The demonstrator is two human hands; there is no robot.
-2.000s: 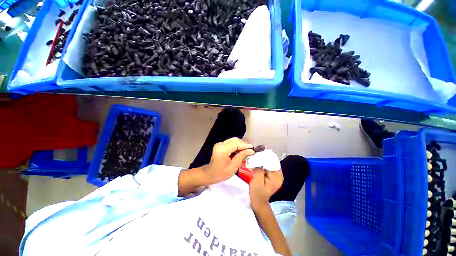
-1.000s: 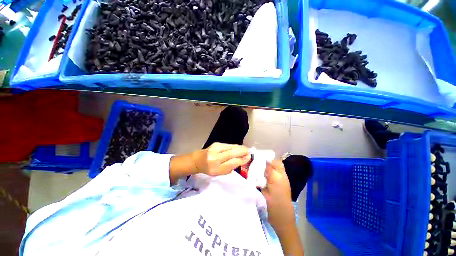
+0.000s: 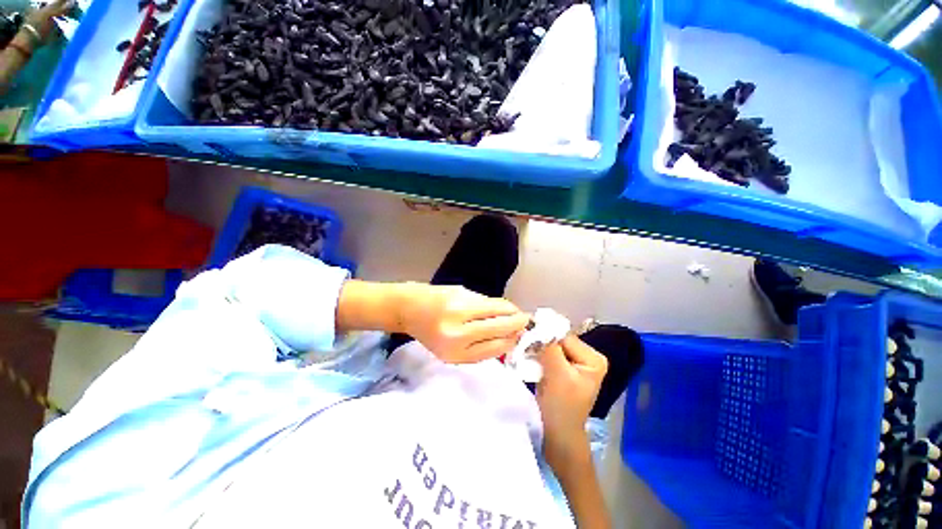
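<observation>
My left hand [image 3: 477,324] is above my lap, its fingertips closed on a small dark part [image 3: 530,323], of which only a bit shows. My right hand [image 3: 570,377] is beside it, shut on a crumpled white cloth [image 3: 545,330] that touches the dark part. A sliver of a red item shows by my left fingers. A large blue tray [image 3: 413,156] on the bench is heaped with dark parts [image 3: 341,67] and has a folded white liner flap at its right. Another blue tray [image 3: 764,212] to the right holds a small pile of dark parts [image 3: 726,134] on white liner.
A left tray [image 3: 83,122] holds a red stick [image 3: 128,62] and dark parts. A blue floor crate [image 3: 233,222] is lower left. An empty perforated crate [image 3: 713,413] and a crate of black parts [image 3: 901,413] stand right. Another person's hand [image 3: 26,39] and red clothing [image 3: 93,222] show left.
The dark part stuck out from my left fingertips two seconds ago; now it is mostly hidden against the cloth. My hands have come together. A person's hand has appeared at the upper left.
</observation>
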